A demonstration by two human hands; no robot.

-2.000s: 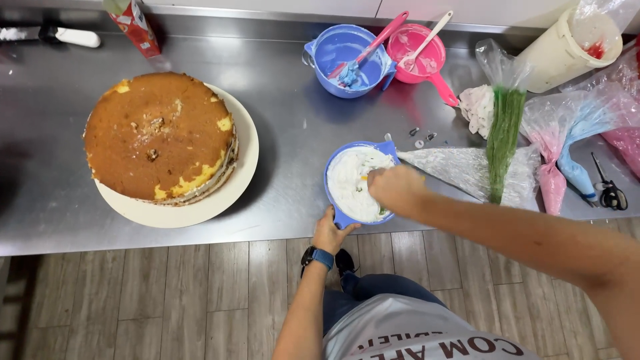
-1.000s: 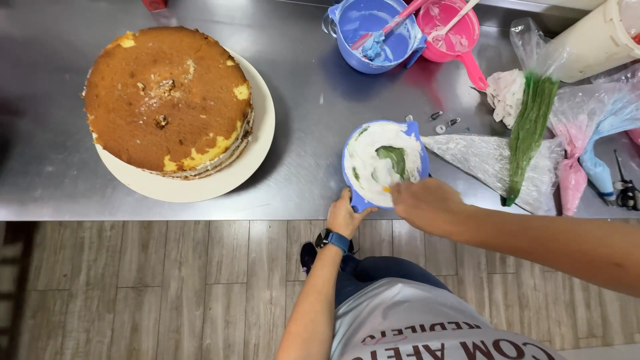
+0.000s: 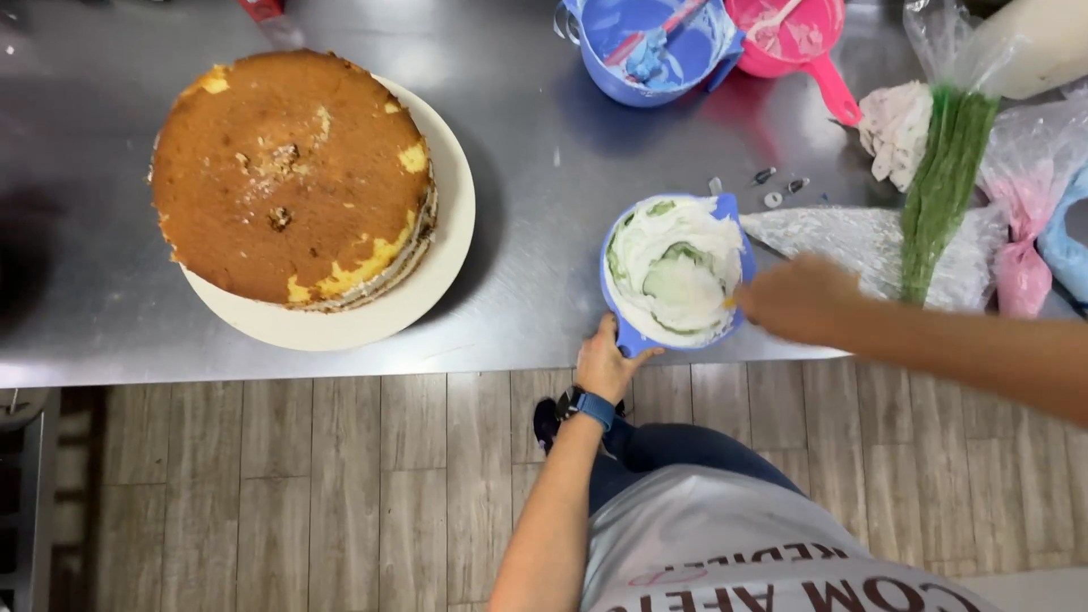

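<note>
A blue plastic bowl [image 3: 608, 280] stands at the table's front edge, holding white cream [image 3: 680, 280] streaked with green. My left hand [image 3: 605, 361] grips the bowl's handle at its lower left. At the bowl's right rim is my right hand [image 3: 795, 297], blurred, closed on a utensil of which only a small yellow-orange bit shows; the rest is hidden by cream and fingers. To the left, a round layered cake [image 3: 293, 178] with a browned top rests on a cream-coloured round plate [image 3: 450, 229].
Behind are a blue bowl [image 3: 633, 89] with a spatula and a pink bowl [image 3: 782, 51]. Piping nozzles [image 3: 763, 175] lie near a crumpled cloth or paper [image 3: 897, 132]. Further right are a clear piping bag [image 3: 850, 242], a green-filled bag [image 3: 948, 187], a pink-filled bag [image 3: 1024, 272] and a blue-filled bag [image 3: 1069, 238].
Green streaks have spread through the cream, which looked mostly white two seconds ago. My right hand has moved from over the bowl to its right rim. My left hand still holds the handle.
</note>
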